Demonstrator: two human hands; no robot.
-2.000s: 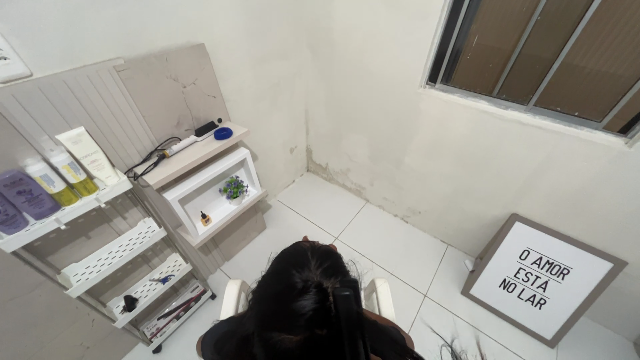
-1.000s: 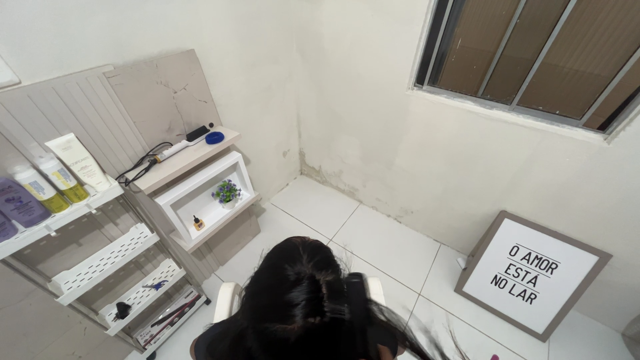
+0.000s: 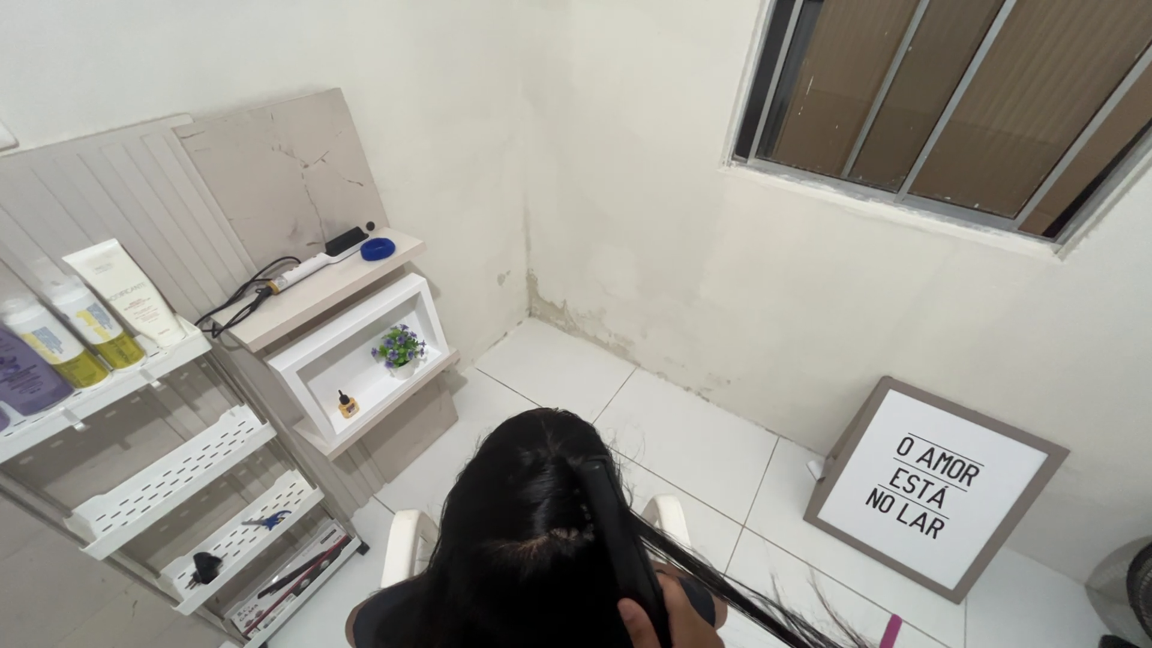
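Observation:
A black hair straightener (image 3: 616, 540) lies along the right side of the dark hair (image 3: 531, 486) of a person seated below me. At the bottom of the view, my right hand (image 3: 679, 616) grips the straightener's lower part. A long strand (image 3: 720, 585) runs from beside the straightener towards the lower right, with loose ends fanning out. The straightener's plates are hidden from this side. A pink thing (image 3: 891, 632), mostly cut off, shows by the hair ends. My left hand is not in view.
The seated person's white plastic chair (image 3: 407, 544) shows on both sides. At left stand a perforated white rack (image 3: 171, 477) with bottles and a shelf (image 3: 324, 292) holding a corded hot brush (image 3: 310, 270). A framed sign (image 3: 936, 486) leans by the right wall, below a window (image 3: 927, 108).
The strand now stretches out to the right, where only loose wisps showed two seconds ago. The straightener stays along the right side of the head, and fingers now show on it.

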